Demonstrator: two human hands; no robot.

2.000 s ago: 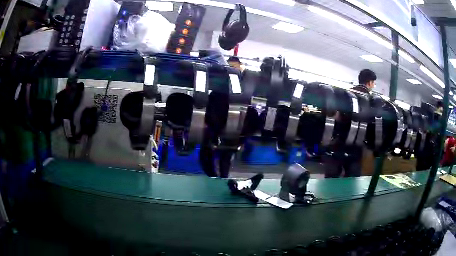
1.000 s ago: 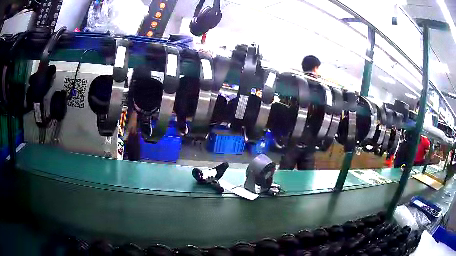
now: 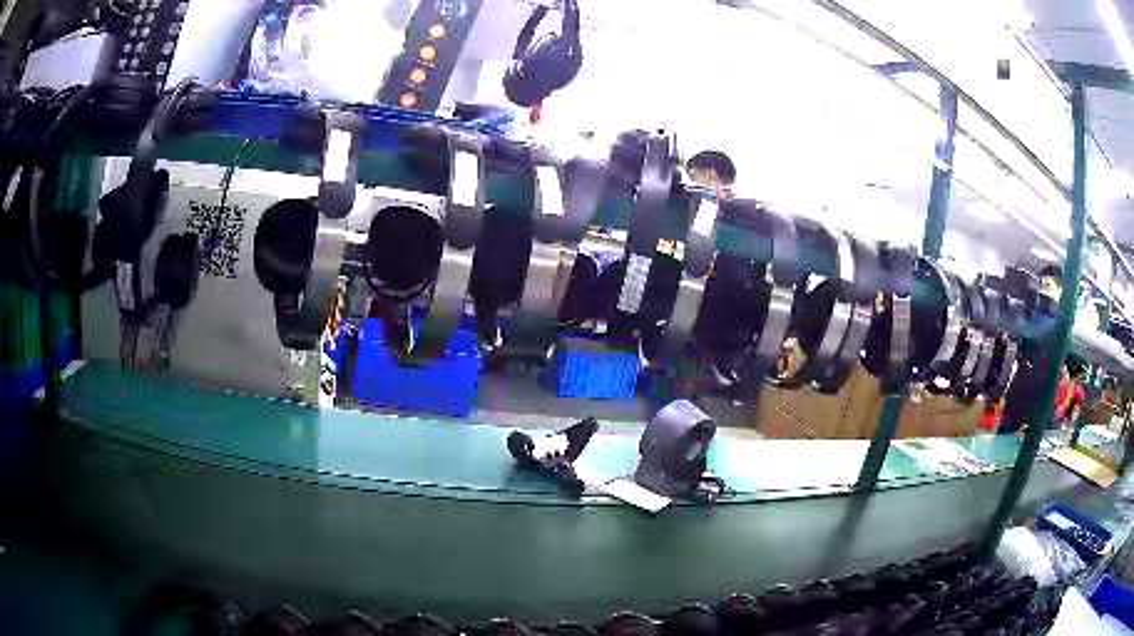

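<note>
Neither of my hands is in the picture. A long row of black and grey over-ear headphones (image 3: pixel 454 255) hangs on a rail in front of me, many with white labels on the bands. One more headphone (image 3: pixel 543 56) hangs higher up. On the green shelf (image 3: pixel 311 445) below stand a grey rounded headset or stand piece (image 3: pixel 675 445) and a small black-and-white item (image 3: pixel 555 452), with a white paper slip (image 3: pixel 636 495) between them. Dark rounded headphones (image 3: pixel 746 609) line the bottom edge, partly cut off.
Green posts (image 3: pixel 1051 336) rise at the right. Blue bins (image 3: pixel 417 367) and brown cartons (image 3: pixel 815 408) show behind the rail. A person's head (image 3: pixel 710 169) shows above the row. A pale panel with a QR code (image 3: pixel 214 304) is at left. Clear plastic bags (image 3: pixel 1042 555) lie at lower right.
The camera view has swung right from two seconds ago, then slightly back left. The person behind the rail shows further left relative to the row. The items on the shelf stay in place.
</note>
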